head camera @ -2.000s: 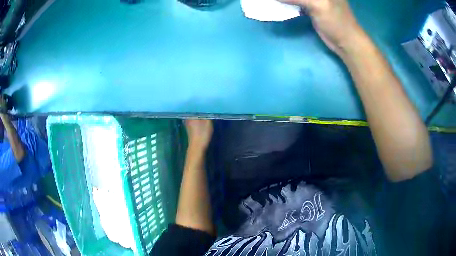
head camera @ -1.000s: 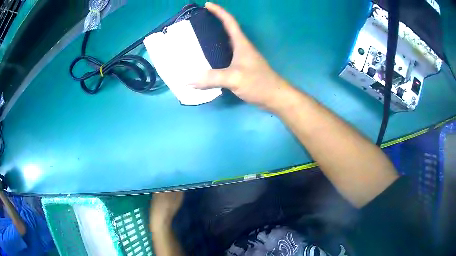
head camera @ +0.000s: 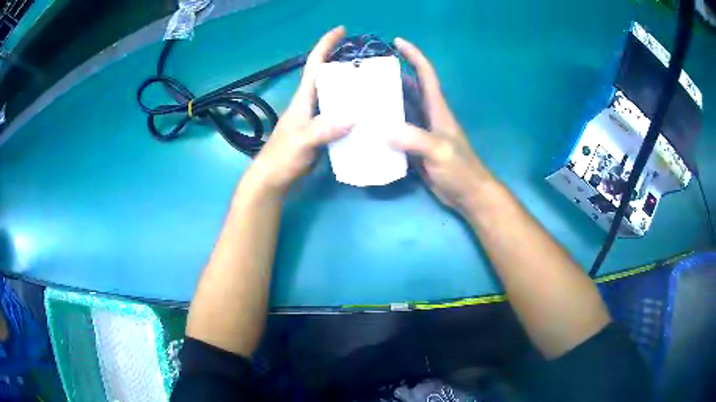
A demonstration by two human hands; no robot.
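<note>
A white cover (head camera: 363,102) lies over a black housing (head camera: 363,49), whose far end shows with thin wires. My left hand (head camera: 294,137) grips the unit's left side, thumb on the cover. My right hand (head camera: 440,149) grips its right side, thumb on the cover. A black power cable (head camera: 235,104) runs left from the unit to a coil with a yellow cable tie (head camera: 190,108). Its far end has a clear plastic wrap (head camera: 182,20). Most of the housing is hidden under the cover and hands.
The unit is over a teal bench mat (head camera: 330,235). A screw feeder (head camera: 608,177) stands at right, with a black screwdriver cord (head camera: 640,161) hanging before it. A green crate (head camera: 59,334) is at lower left, a blue crate (head camera: 671,314) at lower right.
My left hand has come up from below the bench edge onto the unit's left side. The unit, earlier tilted under my right hand, is now nearly straight, and the view has shifted.
</note>
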